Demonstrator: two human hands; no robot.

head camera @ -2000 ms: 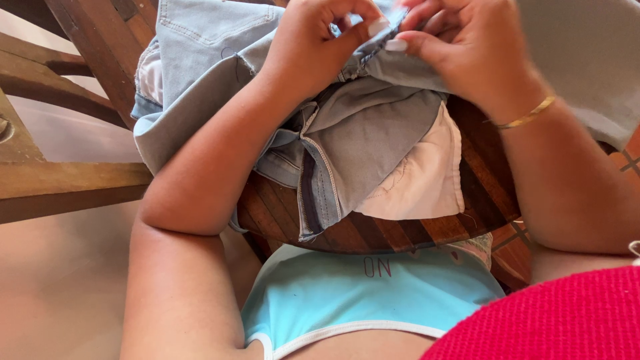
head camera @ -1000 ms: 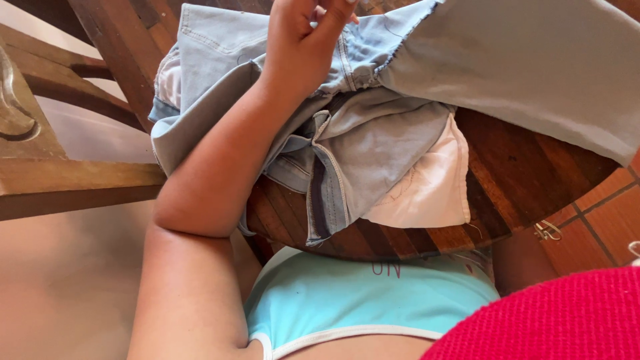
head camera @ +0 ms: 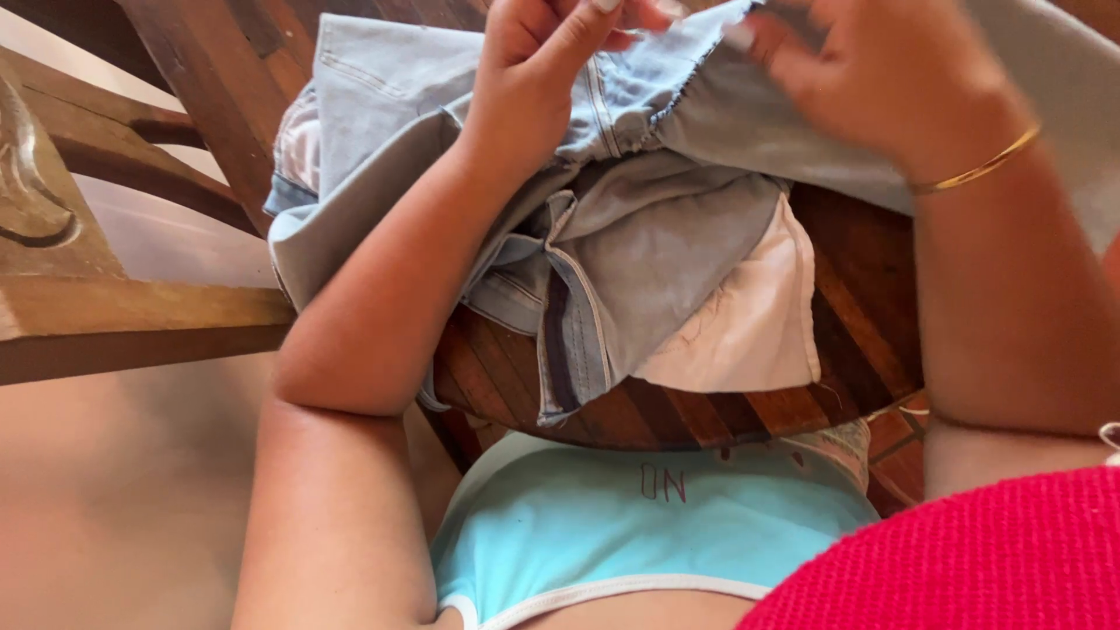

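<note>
Grey-blue denim trousers (head camera: pixel 726 114), partly inside out, lie bunched on a round wooden table (head camera: pixel 840 297). A row of dark stitching runs along a seam near the top, and a pale pocket lining (head camera: pixel 744 332) hangs toward the table edge. My left hand (head camera: pixel 534 79) is raised over the denim near the seam, thumb and fingers together; whether something thin is between them cannot be told. My right hand (head camera: pixel 884 79), blurred, is right of the seam's upper end, its thumb and fingers close to the cloth. Its fingertips are partly cut off by the frame's top.
A wooden chair (head camera: pixel 149 306) with a curved back stands close at the left of the table. My lap, in light blue shorts (head camera: pixel 612 534) with white trim, is below the table edge. Red knitted cloth (head camera: pixel 980 560) fills the lower right corner. Tiled floor (head camera: pixel 892 437) shows at the right.
My right hand was near my left hand at the seam, then out of view, and is now back beside the seam. My left hand stays above the denim.
</note>
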